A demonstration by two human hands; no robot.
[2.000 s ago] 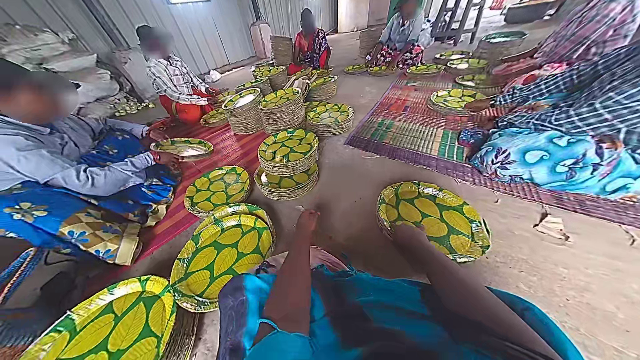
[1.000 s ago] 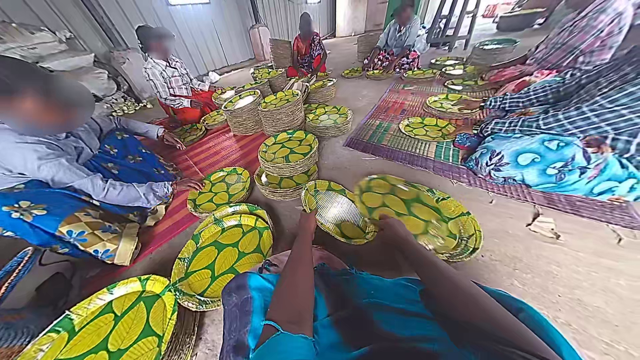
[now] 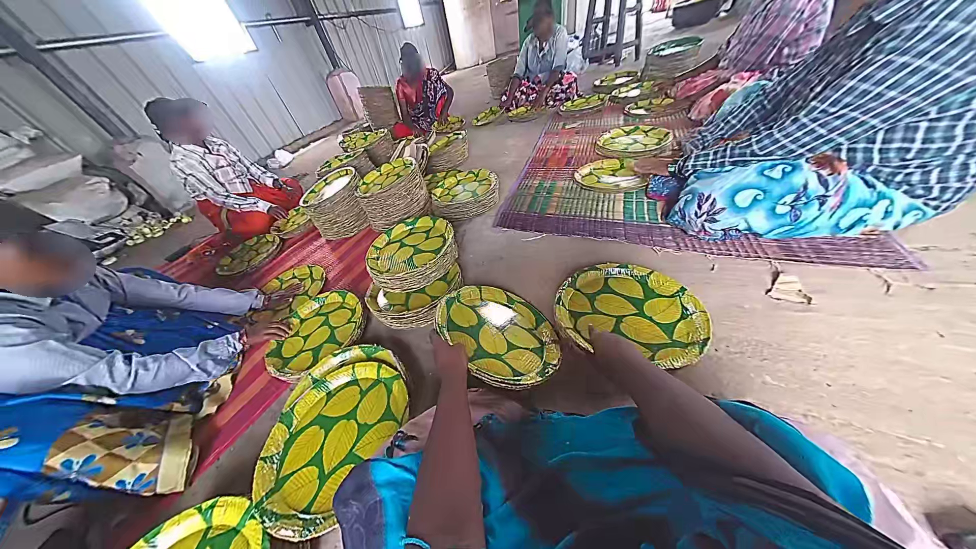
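Note:
Two leaf-patterned green and yellow plates lie side by side in front of me. My left hand (image 3: pixel 450 357) is at the lower left rim of the nearer stack of plates (image 3: pixel 499 335), its fingers partly hidden by the rim. My right hand (image 3: pixel 610 349) grips the lower left edge of the right plate (image 3: pixel 634 314), with the thumb on its face. Just beyond my left hand stands a tall pile of plates (image 3: pixel 412 255). Left of my lap, more plates (image 3: pixel 335 442) lean in an overlapping pile.
A person in a grey-blue sleeve (image 3: pixel 175 293) sits at the left, hands on plates (image 3: pixel 316 333). Tall plate stacks (image 3: pixel 393 191) stand ahead on and beside a red mat (image 3: pixel 335 259). Other people sit farther off. A woven mat (image 3: pixel 549 183) with plates lies at the right.
Two seconds ago only the right plate was before me; the left one appeared a second ago in my left hand. The right plate, blurred one second ago, now shows sharply. The view has tilted upward.

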